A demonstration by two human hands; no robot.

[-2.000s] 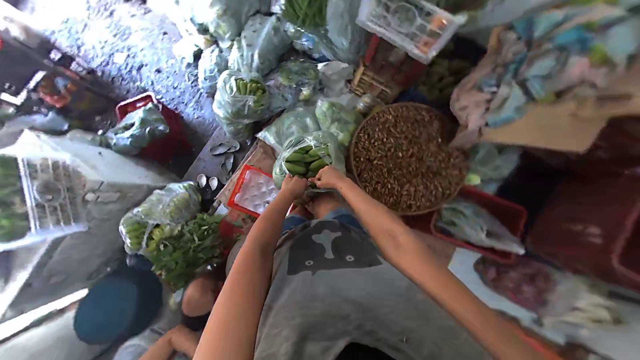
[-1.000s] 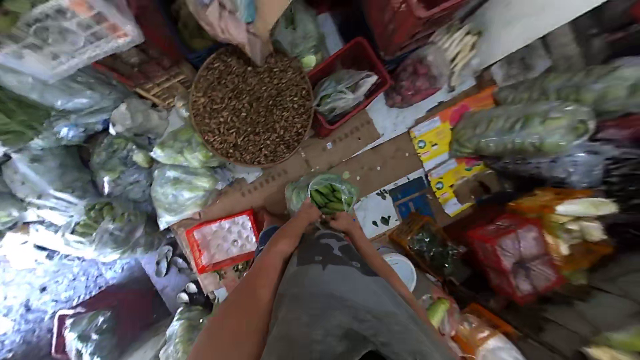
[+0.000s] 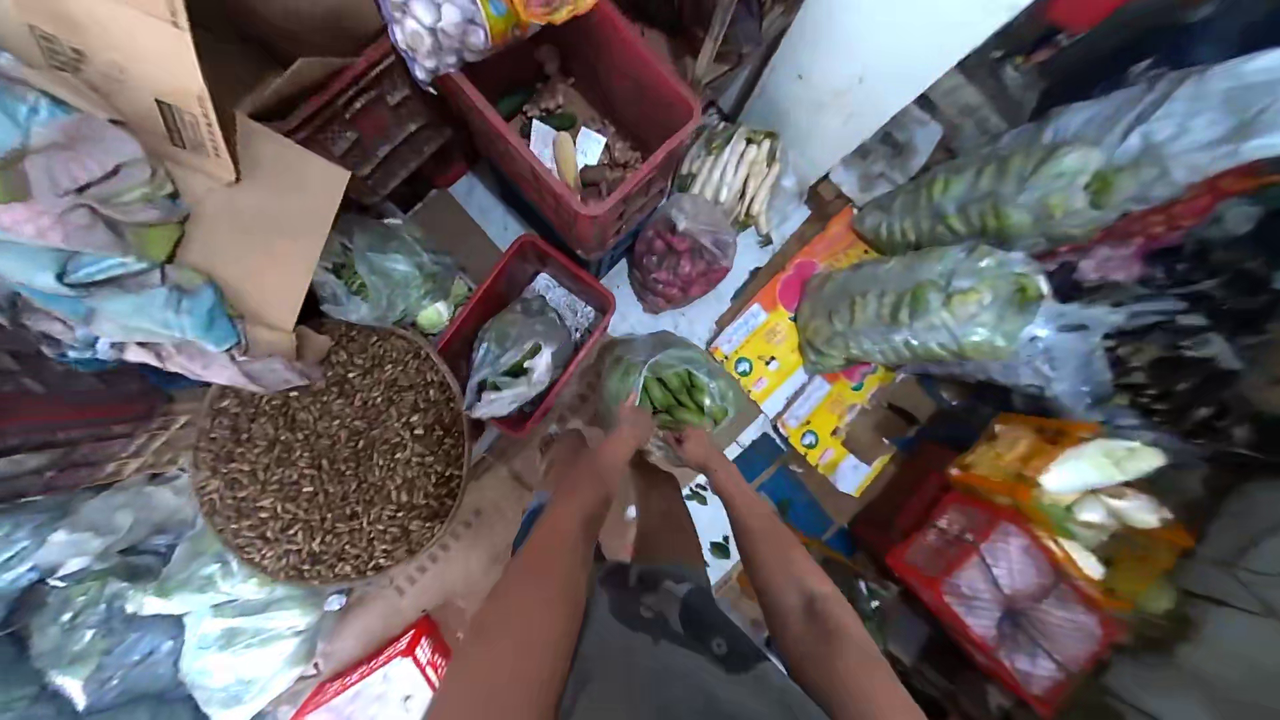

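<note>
A clear plastic bag [image 3: 660,370] of long green vegetables [image 3: 685,395] hangs in front of me, its mouth facing up. My left hand [image 3: 625,430] grips the bag's near left edge. On the near right edge, my right hand [image 3: 693,445] is closed on the plastic. Just left of the bag stands a small red crate [image 3: 545,405] with a bagged vegetable in it. A bag of dark red produce [image 3: 683,255] lies beyond, beside a bag of long white roots [image 3: 738,175].
A round basket [image 3: 335,455] of small brown pieces is at left. Behind stands a deep red crate [image 3: 590,215]. Long bags of green vegetables [image 3: 920,310] lie right, above a red basket [image 3: 1000,600]. A red tray [image 3: 375,680] is at lower left.
The view has swung far to the right, bringing the deep red crate and long vegetable bags into fuller view. Both hands still hold the bag of green vegetables.
</note>
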